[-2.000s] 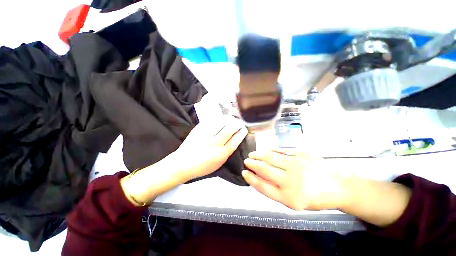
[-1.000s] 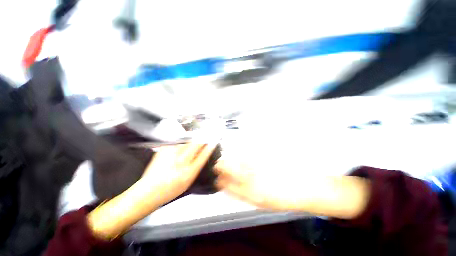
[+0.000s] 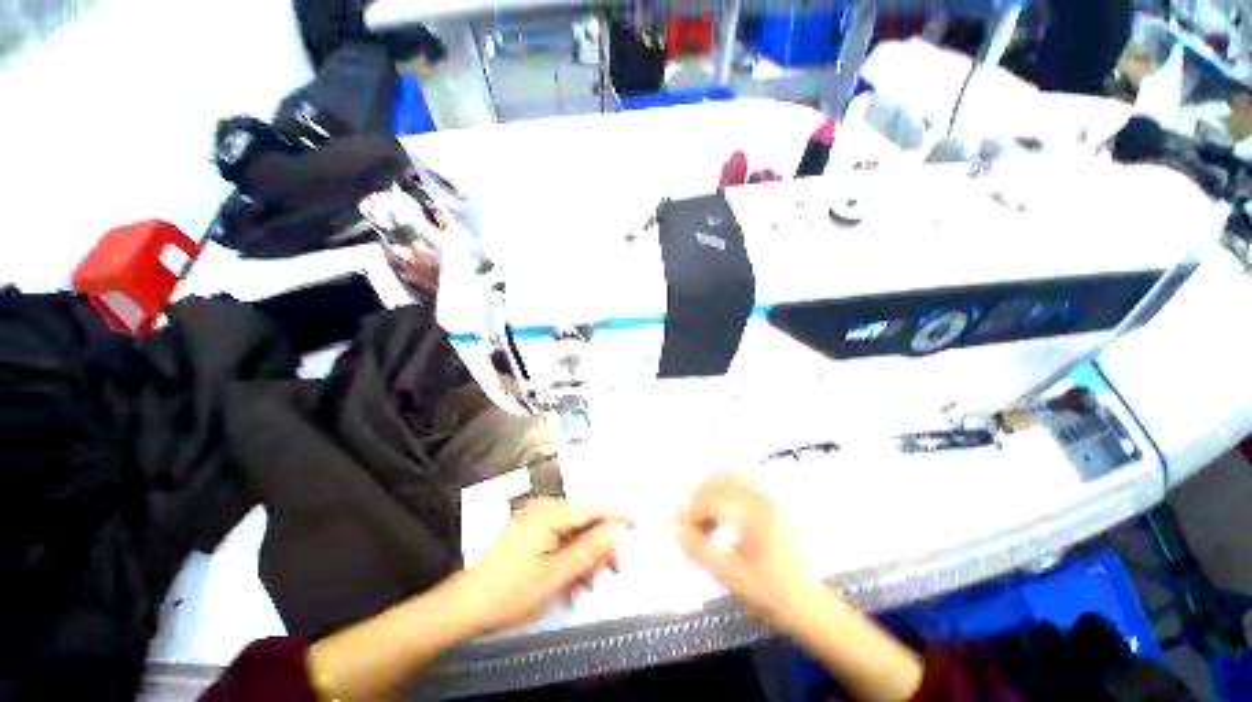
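Observation:
The dark brown-grey garment (image 3: 350, 473) lies on the white table left of the needle area, part of it beside the presser foot. My left hand (image 3: 556, 555) is over the table at the garment's right edge, fingers bent and apart, with nothing seen in it. My right hand (image 3: 742, 535) is right of it, fingers curled, with a small bright white spot at the fingertips; whether it holds something is unclear. The hands are apart. The white sewing machine (image 3: 851, 261) stands behind them, its needle area (image 3: 563, 405) washed out by light.
A black cloth band (image 3: 707, 288) hangs over the machine head. A slim dark tool (image 3: 947, 440) lies on the bed. A ruled strip (image 3: 659, 640) follows the front edge. A blue crate (image 3: 1030, 610) is below at right. A red holder (image 3: 137, 274) and a black slab (image 3: 323, 309) are at left.
The view has lifted and drawn back, showing the whole machine. My hands have left the dark cloth and moved apart, with fingers curled. The cloth remains at left.

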